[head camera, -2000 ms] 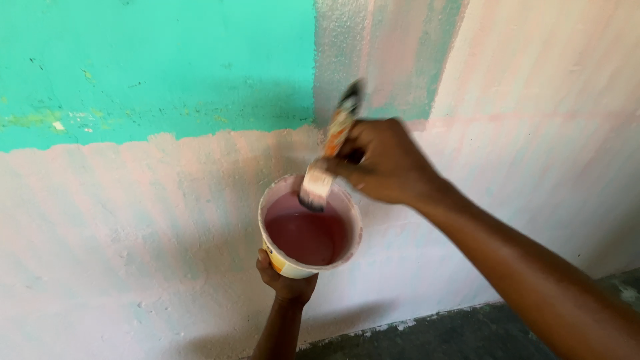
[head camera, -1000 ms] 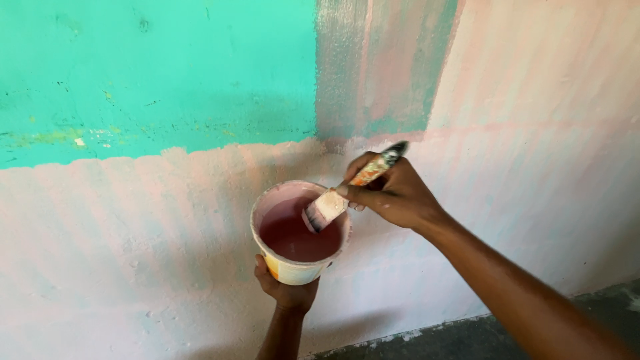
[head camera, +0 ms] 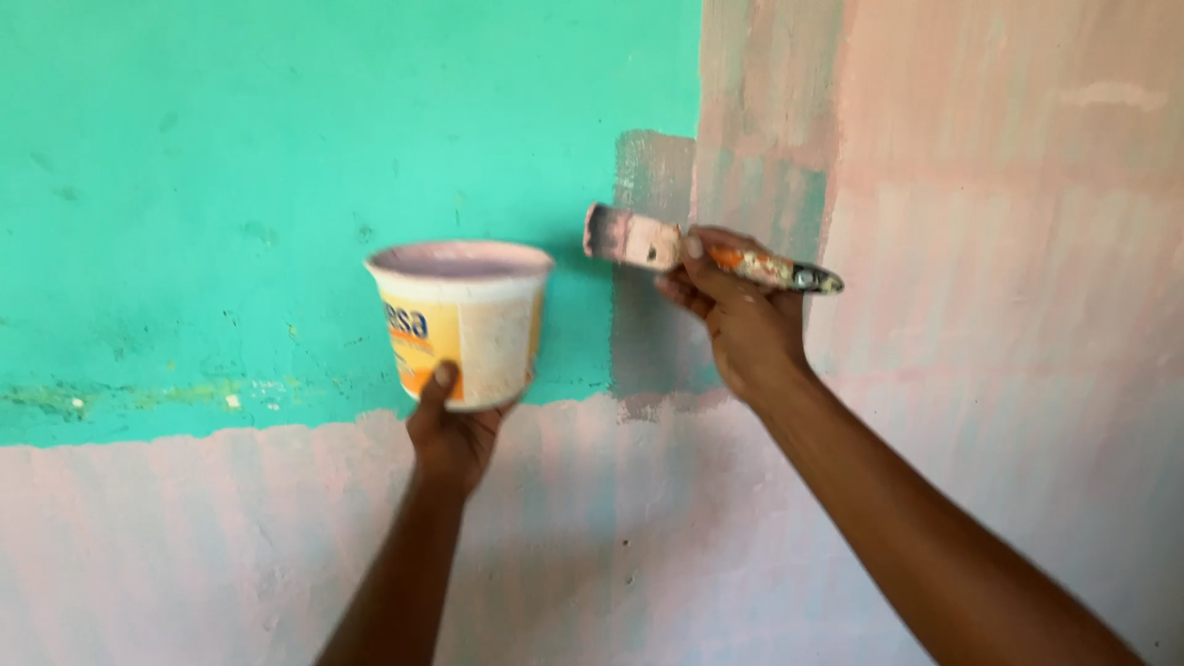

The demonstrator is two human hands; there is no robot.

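My left hand point(head camera: 453, 430) holds up a white plastic paint tub point(head camera: 499, 342) with a yellow and orange label, its thumb on the side and the other fingers underneath. Pinkish paint shows inside the rim. To the right of the tub, my right hand point(head camera: 740, 305) grips a flat paintbrush point(head camera: 652, 242) around its orange, paint-spattered handle. The dark, pink-coated bristles point left, in front of the wall; whether they touch it I cannot tell. Behind them is a fresh greyish-pink painted strip point(head camera: 652, 171) along the right edge of the turquoise wall area point(head camera: 277, 185).
Turquoise paint fills the upper left of the wall. Streaky pale pink paint point(head camera: 231, 527) covers the lower part, and a pink area point(head camera: 980, 139) lies at the right. A band of thin pink over turquoise point(head camera: 768, 92) runs down between them.
The brush has come out of the tub and now points left. Both hands are higher on the wall. A fresh strip of paint now covers part of the turquoise edge. The view has tilted up.
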